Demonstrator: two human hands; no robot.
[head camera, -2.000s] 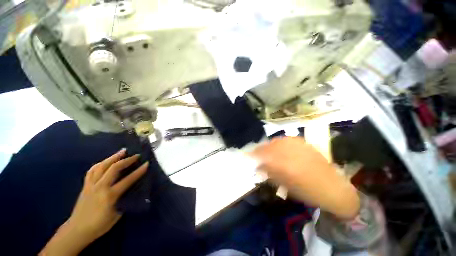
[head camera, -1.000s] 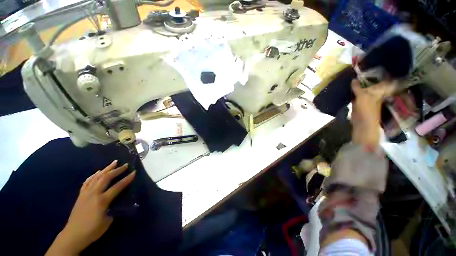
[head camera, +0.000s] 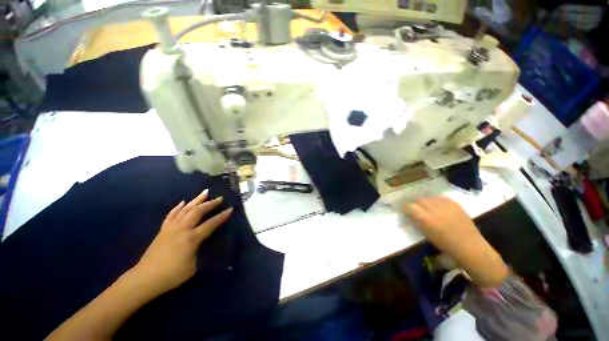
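A dark navy cut panel (head camera: 100, 226) lies spread over the left of the white table, its edge under the needle area of the cream sewing machine (head camera: 287, 100). My left hand (head camera: 183, 240) lies flat on the panel just below the presser foot, fingers spread, pressing on the cloth. A pile of small dark pieces (head camera: 337, 180) lies under the machine arm. My right hand (head camera: 444, 230) is blurred, over the table's front right, right of the pile. Its fingertips are unclear, so whether it holds anything cannot be told.
Black snips (head camera: 286, 187) lie right of the needle. A dark cloth piece (head camera: 465, 174) lies at the machine's right base. A blue basket (head camera: 557, 74) stands at the back right. Tools and a pink cone (head camera: 596, 121) are on the right-hand table. Yellow-brown cardboard (head camera: 107, 38) lies behind.
My right hand has come back from the far right, where it was at dark cloth, to the table's front. My left hand stays on the panel. The view has shifted.
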